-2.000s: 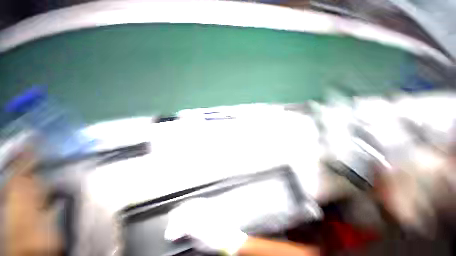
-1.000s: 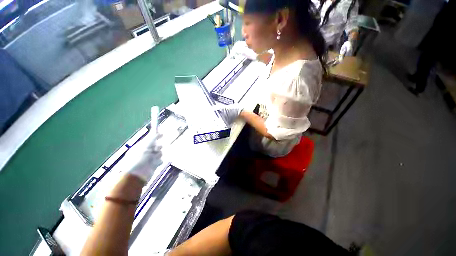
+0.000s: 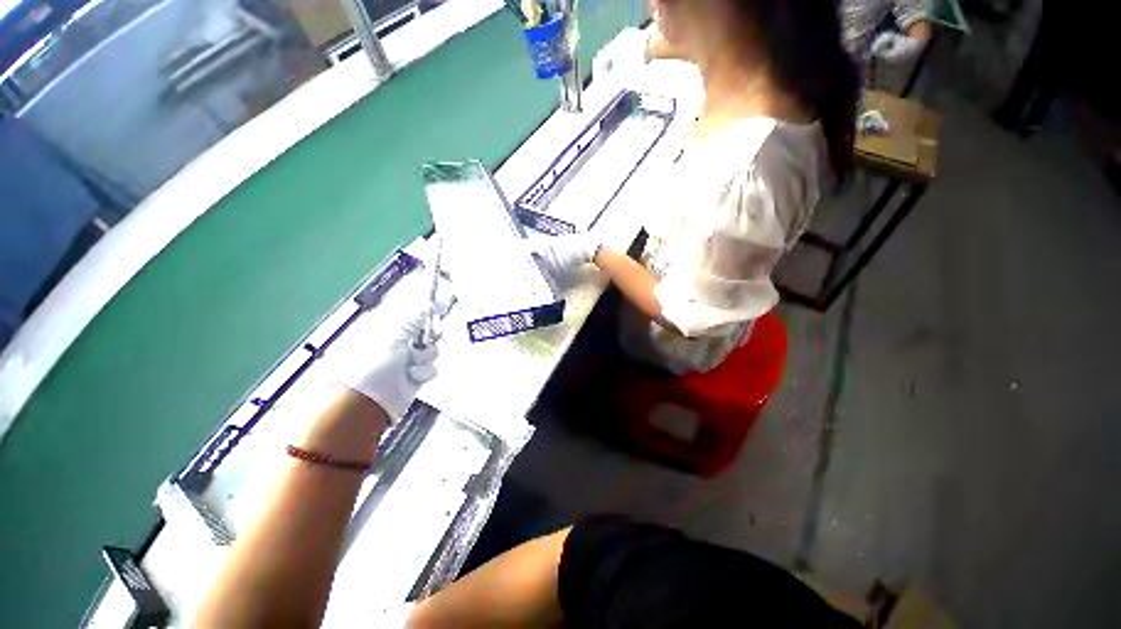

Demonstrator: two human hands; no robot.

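Observation:
My left hand (image 3: 400,366), in a white glove, reaches over the bench with its fingers closed on a thin, pale stick (image 3: 434,295) that stands nearly upright. Below my left hand lies the nearest metal chassis (image 3: 418,504), long and shallow, silver inside with dark edges; my left forearm covers part of it. A second chassis with a slotted black edge (image 3: 301,356) lies along the green partition. My right hand (image 3: 391,618) shows only as a bit of white glove at the bottom edge, by the near end of the nearest chassis; its fingers are hidden.
A worker in a white blouse (image 3: 738,246) sits on a red stool (image 3: 707,412) at right, a gloved hand on a tilted chassis (image 3: 492,252). Another chassis (image 3: 596,166) lies beyond, near a blue pen cup (image 3: 548,47). A black bracket-like part (image 3: 135,587) is at lower left. Another person stands behind.
My left hand has moved slightly right and down, and the stick now looks thinner. The view has shifted a little, and the neighbour sits further right in it. My right forearm is nearly unchanged.

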